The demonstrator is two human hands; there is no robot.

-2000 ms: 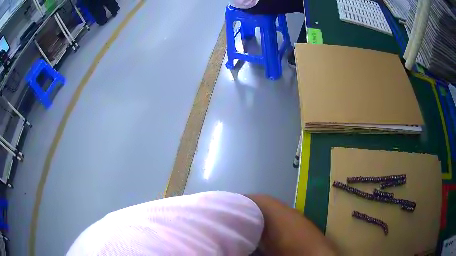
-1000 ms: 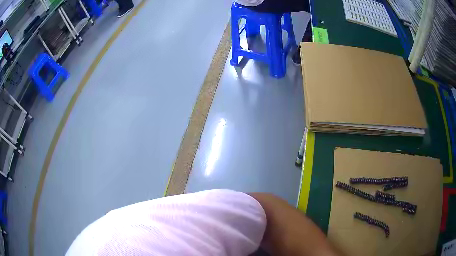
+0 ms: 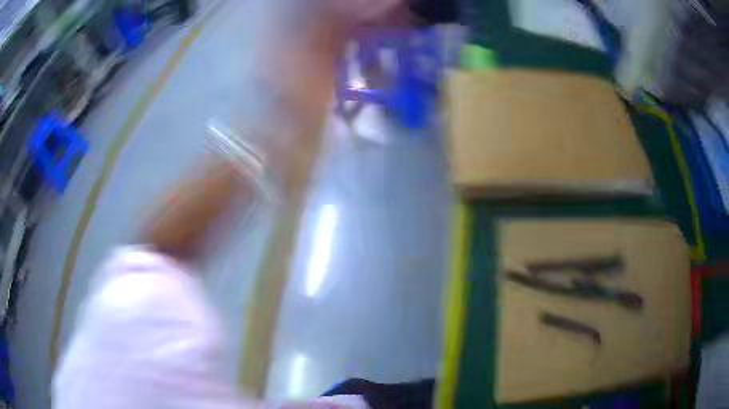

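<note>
My left hand [image 3: 308, 72] is a heavy blur near the top middle, above the aisle, with a bare forearm and a pale sleeve below it. Its fingers cannot be made out, nor whether it holds anything. My right hand is not in view. Several dark ridged sticks [image 3: 569, 323] lie on a flat brown cardboard sheet [image 3: 531, 367] at the lower right. A cardboard-covered stack [image 3: 547, 132] lies beyond the sheet on the green mat.
The bench edge has yellow tape [image 3: 457, 303]. A blue stool [image 3: 412, 88] stands beside the bench at the top, with part of a person above it. Another blue stool [image 3: 57, 150] is at the far left. A pale post [image 3: 649, 48] rises at the upper right.
My left arm has swung up from the bottom edge into the left and upper middle, with the hand now blurred in view. The bench appears shifted slightly left and up.
</note>
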